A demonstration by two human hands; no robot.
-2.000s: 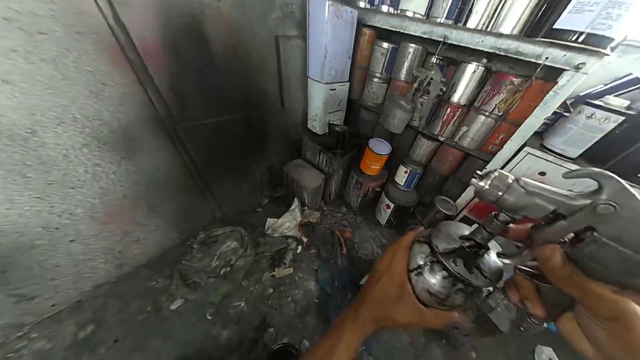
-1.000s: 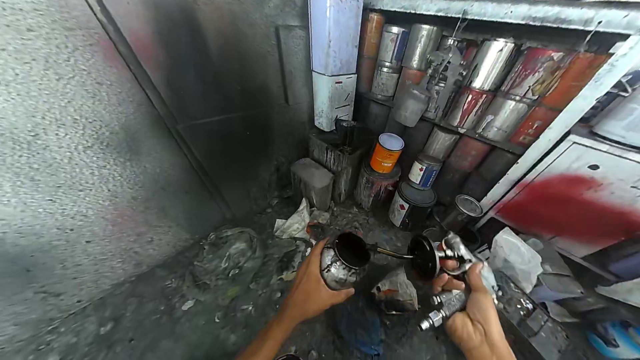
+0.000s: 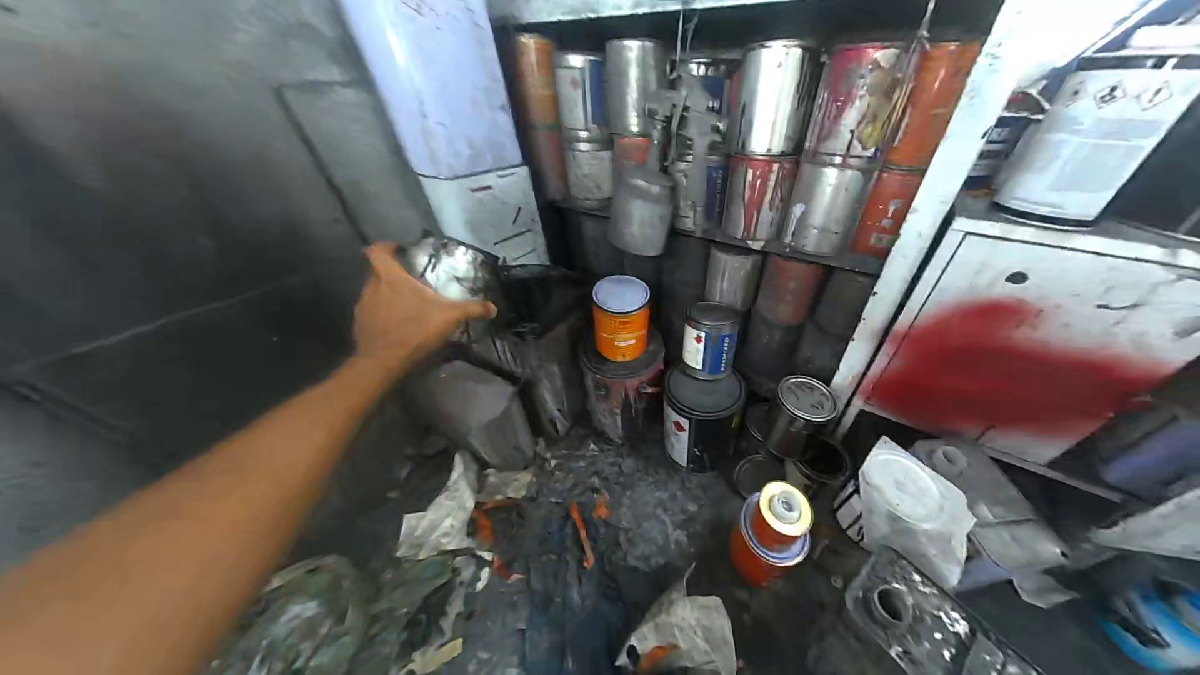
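Stretched out to the upper left, my left hand [image 3: 408,305] grips a paint-stained metal spray gun cup [image 3: 455,272]. The cup is tilted, close above a grimy dark container [image 3: 544,352] in the corner; whether anything pours from it cannot be told. My right hand is outside the view, as is the spray gun part it held. Right of the dark container, an orange can with a pale lid [image 3: 621,323] stands on a larger stained can [image 3: 623,394]. Another spray gun [image 3: 670,150] hangs in front of the shelf.
Shelves hold rows of paint cans [image 3: 769,103]. A blue-labelled can [image 3: 711,342] stands on a black can [image 3: 705,422]. Crumpled paper [image 3: 689,628] and scraps litter the floor. A red-stained white cabinet [image 3: 1022,356] and a dirty metal canister [image 3: 923,619] are at the right.
The spray gun's lid part was lifted off the cup and has left the view with my right hand. My left hand has carried the cup to the dark container in the corner. The view has moved closer.
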